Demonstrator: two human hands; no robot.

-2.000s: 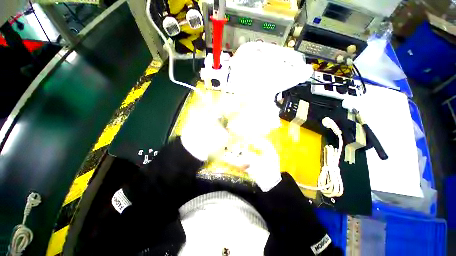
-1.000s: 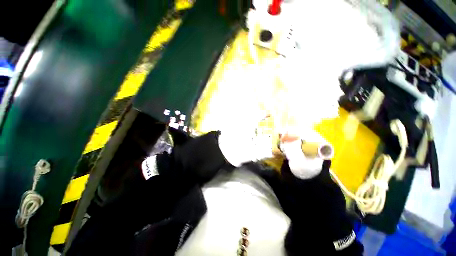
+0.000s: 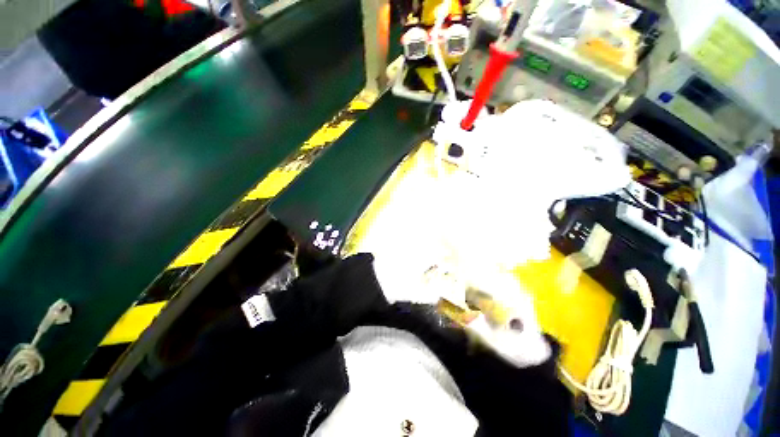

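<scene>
My left hand (image 3: 406, 269), in a white glove, is over the front of the yellow mat (image 3: 569, 299). It is washed out by glare, so its fingers and anything in them cannot be made out. My right hand (image 3: 513, 340), gloved and blurred, is close on its right. It is closed around a tan cylinder (image 3: 481, 300) with a dark round end. A looped cream cord bundle (image 3: 611, 375) lies right of my right hand, its plug (image 3: 638, 283) pointing up and away. The cord runs toward my right sleeve; what it joins is hidden.
A red-handled probe (image 3: 489, 84) stands in a white block behind the mat, beside a glaring white heap (image 3: 547, 145). A black socket block (image 3: 576, 232) and black lever (image 3: 700, 333) are right. Small white parts (image 3: 323, 235) lie left. The green conveyor holds another corded plug (image 3: 58, 312).
The view has swung back up, showing the instruments again. The tan cylinder is still in my right hand, its hollow end now turned more toward me.
</scene>
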